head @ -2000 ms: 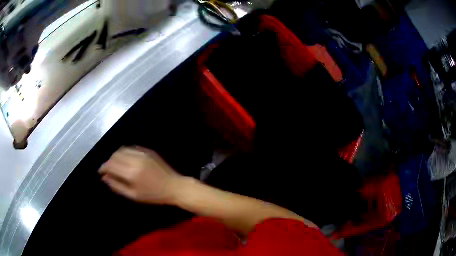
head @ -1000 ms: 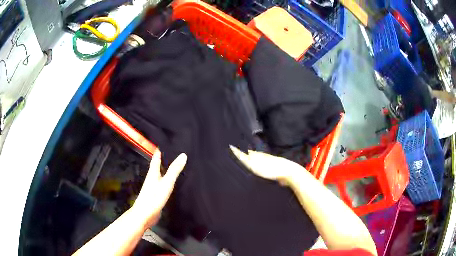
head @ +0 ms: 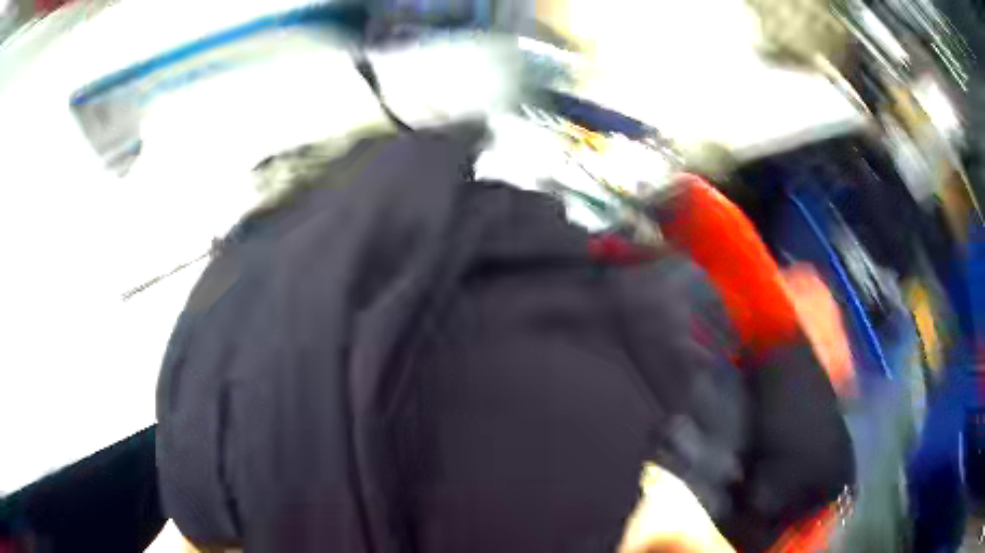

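Observation:
A large dark garment panel (head: 432, 356) fills the middle of the view, blurred by motion, raised in front of the white table and sewing machine. My right hand (head: 670, 516) is at the bottom edge, cut off, at the cloth's lower right; its fingers are hidden or out of the picture. My left hand (head: 171, 539) shows only as a small piece of skin at the bottom left, at the cloth's lower left edge. The grip of either hand cannot be made out.
The white sewing machine (head: 270, 81) with a blue stripe stands behind the cloth. The white table (head: 76, 356) is at left. A red-orange basket (head: 734, 265) with dark garments (head: 799, 432) is at right, beside blue crates (head: 940, 464). The background is blurred.
The view has swung left from the basket towards the machine. The dark cloth has come up out of the basket, and both hands have moved down to the picture's bottom edge.

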